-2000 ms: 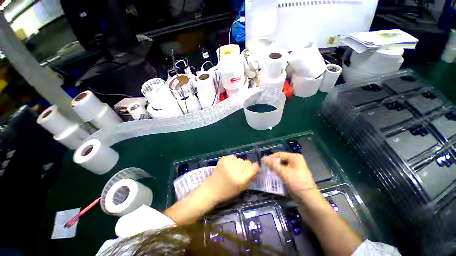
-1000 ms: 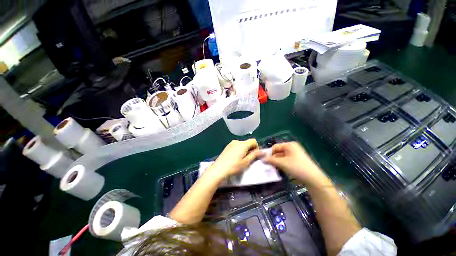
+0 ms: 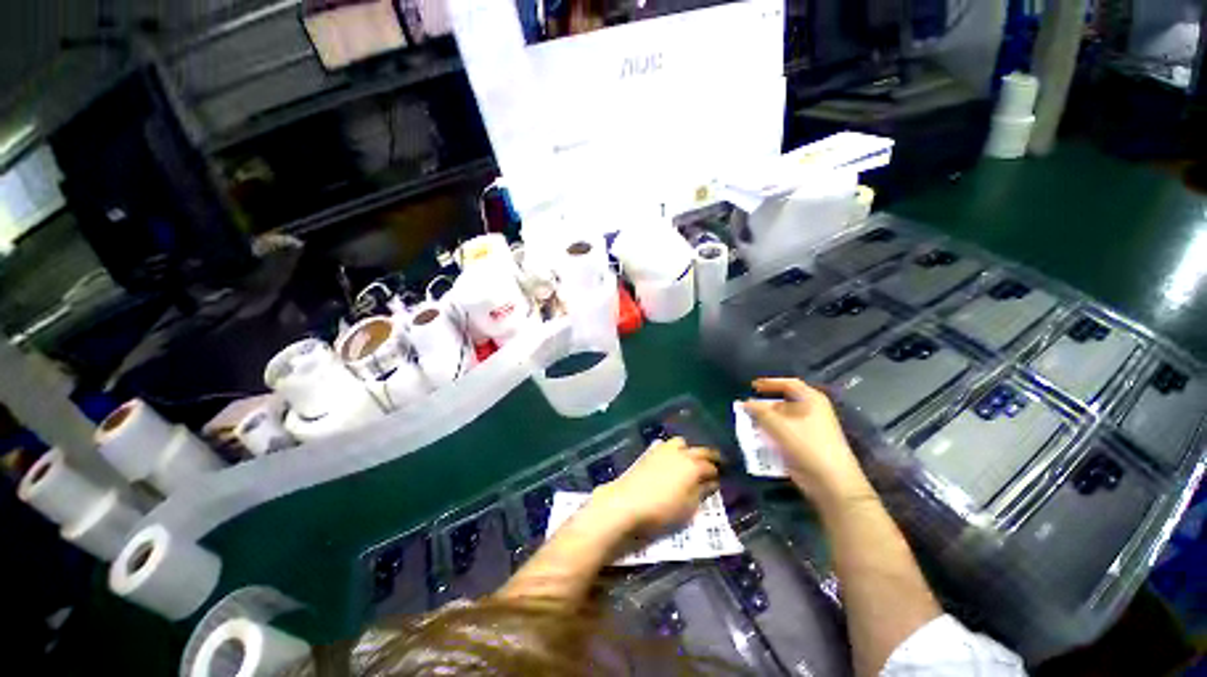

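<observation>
My left hand (image 3: 658, 487) holds a white label strip (image 3: 698, 532) with black print over the clear blister tray; part of the strip shows left of my wrist. My right hand (image 3: 798, 430), apart from it, holds a small white printed label (image 3: 759, 444) at the fingertips, between the two trays. The blister tray (image 3: 365, 566) lies directly before me with dark phone-like slabs (image 3: 781, 602) in its pockets. Hair and my forearms hide part of its near side.
Stacked blister trays (image 3: 927, 509) with grey slabs stand at right. A label roll (image 3: 241, 653) is cut off at lower left. Spare rolls (image 3: 166, 571) stand at left and back. A whitish liner band (image 3: 357, 456) curves across the bench. A white AOC-marked panel (image 3: 649, 119) stands behind.
My hands have moved apart; my right hand has gone right with a separate label. The strip stays in my left hand. The view has turned right, so the stacked trays show more fully.
</observation>
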